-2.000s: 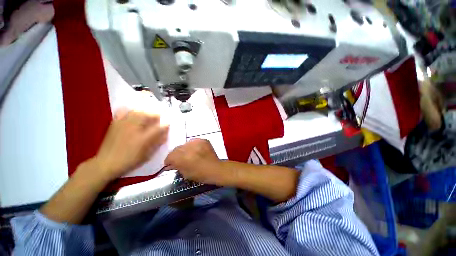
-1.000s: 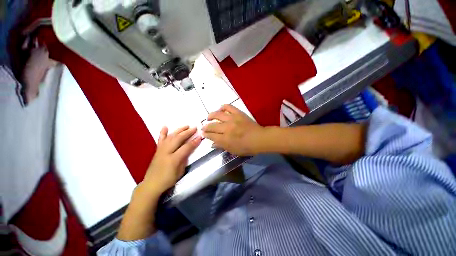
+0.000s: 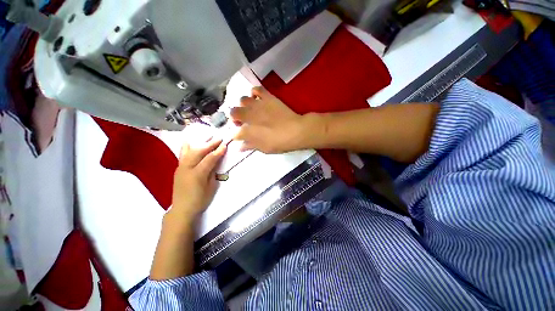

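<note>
My left hand (image 3: 196, 179) lies on the pale work by the presser foot (image 3: 217, 118), fingers pointing at the foot. My right hand (image 3: 263, 121) is just right of the foot, fingers bent on the work. Whether either hand grips the fabric edge is hidden by glare. A red panel (image 3: 139, 159) lies left of my left hand, partly under the sewing machine head (image 3: 152, 54). Another red piece with a whitish part (image 3: 331, 76) lies right of the needle area, behind my right forearm.
A ruler strip (image 3: 268, 209) runs along the table's front edge. The dark control panel (image 3: 268, 24) is above. Red and white pieces (image 3: 68, 273) hang at the left. A red-handled tool (image 3: 499, 19) is at the upper right.
Both hands have moved from the table's front edge up to the presser foot. The left red panel has shifted, and its notched end now shows. The view has turned and moved closer.
</note>
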